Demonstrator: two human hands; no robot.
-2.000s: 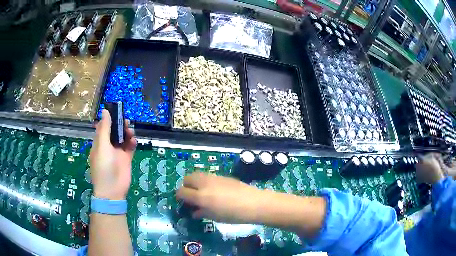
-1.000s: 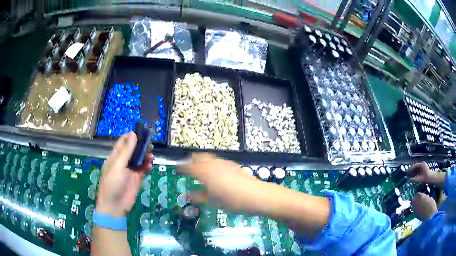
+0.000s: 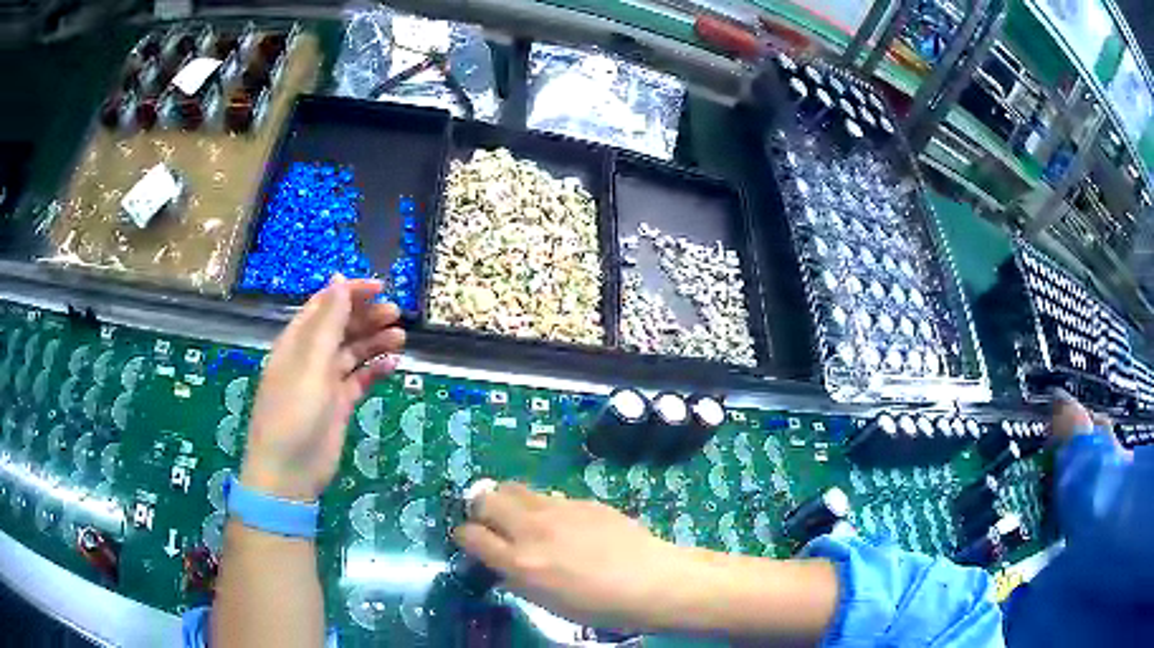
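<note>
My left hand [image 3: 323,380], with a light blue wrist band, is raised over the board's rear edge, palm inward; no part shows in it. My right hand [image 3: 557,544] is low over the green circuit board [image 3: 608,485]. Its fingers are around a black capacitor with a whitish top [image 3: 480,489]; the capacitor's lower end and the contact with the board are hidden. Three black capacitors with white tops [image 3: 668,424] stand in a row on the board, beyond my right hand. Rows of pale rounded footprints mark the board.
Behind the board are bins of blue discs [image 3: 304,234], cream-yellow parts [image 3: 516,253] and whitish parts [image 3: 690,291]. A clear blister tray [image 3: 873,266] stands at right, a tray of wound parts [image 3: 152,190] at left. Another person's hand [image 3: 1072,415] and blue sleeve are at far right.
The black part that was in my left hand is gone from it, and its fingers have loosened. My right hand has moved from near the board's rear edge down and towards me.
</note>
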